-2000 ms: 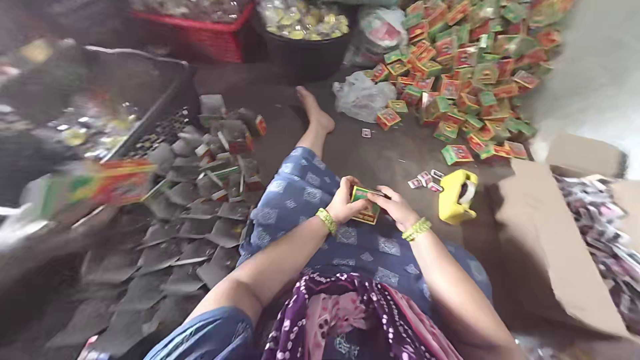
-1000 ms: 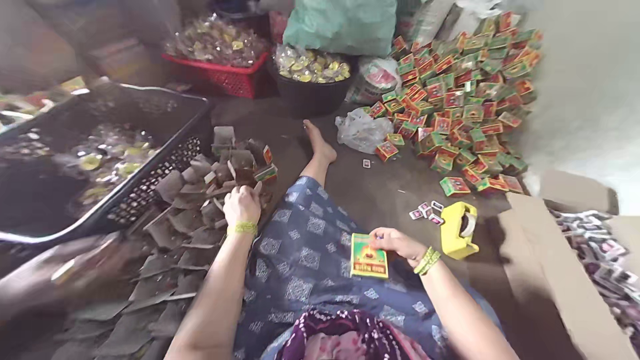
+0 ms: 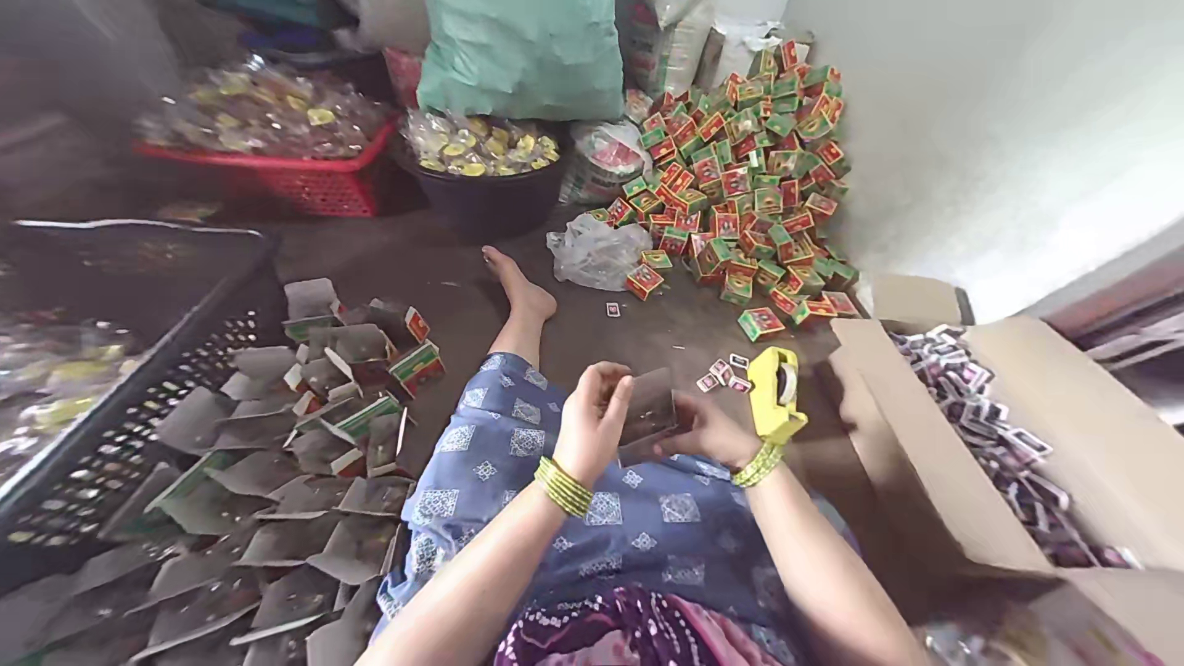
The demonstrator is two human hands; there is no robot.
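Over my lap, my left hand point(image 3: 597, 416) grips a small cardboard box point(image 3: 649, 407) with its grey-brown inner side showing. My right hand point(image 3: 708, 433) holds the box's other side, its fingers partly hidden behind the board. Just beyond my right hand, several small printed pieces point(image 3: 726, 373) lie on the floor beside a yellow tape dispenser point(image 3: 775, 393). To the left of my legs, many open cardboard boxes point(image 3: 305, 518) stand in rows with their flaps up, some showing green and red outsides.
A heap of green and red boxes point(image 3: 731, 185) lies at the back right. A carton point(image 3: 897, 444) of small pieces stands at right. Black crate point(image 3: 139, 462), red basket point(image 3: 277, 176) and black tub point(image 3: 490, 199) hold wrapped items. A clear plastic bag point(image 3: 599, 250) lies near my foot.
A second ago my left hand was at the open boxes on the left and my right held a flat green and red box; now both hands are together on a box over my lap.
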